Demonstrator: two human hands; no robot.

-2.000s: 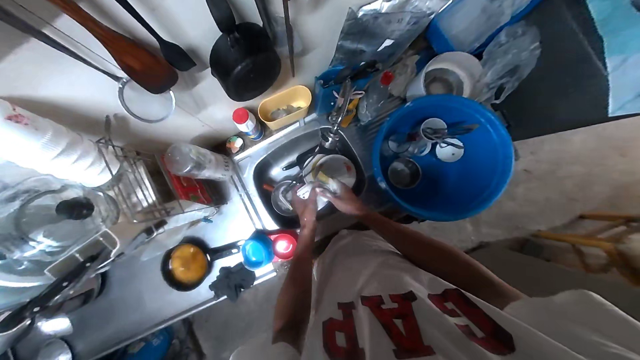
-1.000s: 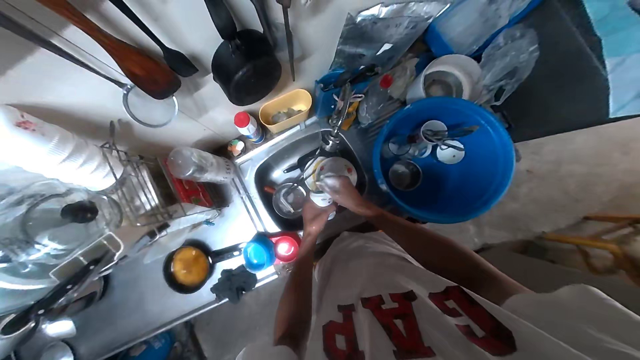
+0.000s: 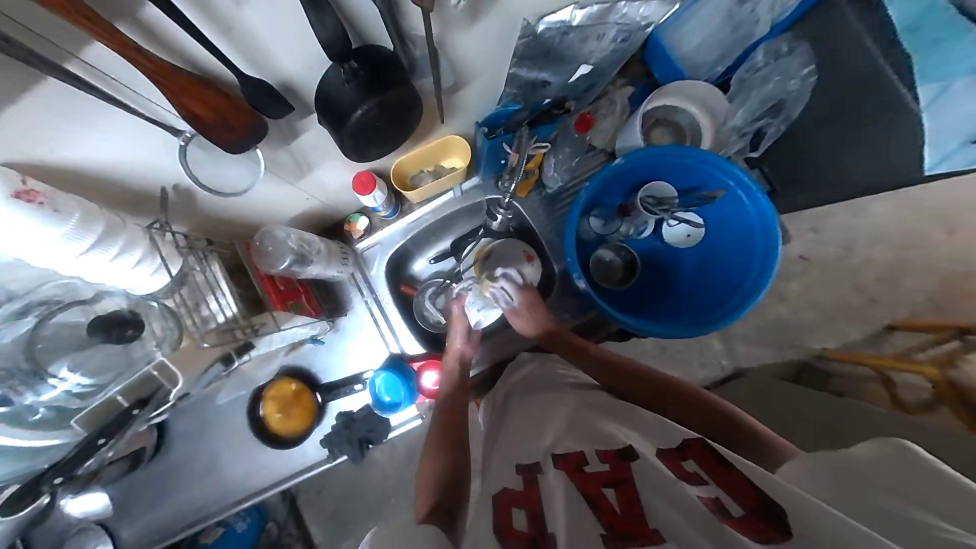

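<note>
Over the steel sink (image 3: 408,267), both hands are soapy and close together around a small white vessel (image 3: 482,308), likely a cup. My left hand (image 3: 462,324) grips it from the left. On its right side is my right hand (image 3: 522,303), covered with foam; whether it holds a sponge is hidden by suds. Stacked plates or bowls (image 3: 520,258) lie in the sink just beyond the hands. A metal strainer or small pan (image 3: 431,305) rests left of them in the basin. The faucet (image 3: 499,216) stands at the sink's back edge.
Right of the sink, a big blue basin (image 3: 686,305) holds cups, a metal bowl and cutlery. On the left counter are a small pan (image 3: 286,408) with yellowish contents, a blue bowl (image 3: 393,386), a red one (image 3: 428,377), a dark cloth (image 3: 356,433) and a plastic bottle (image 3: 301,253).
My right hand has shifted slightly toward the front of the sink, from over the plates to the white vessel. The hands remain close together.
</note>
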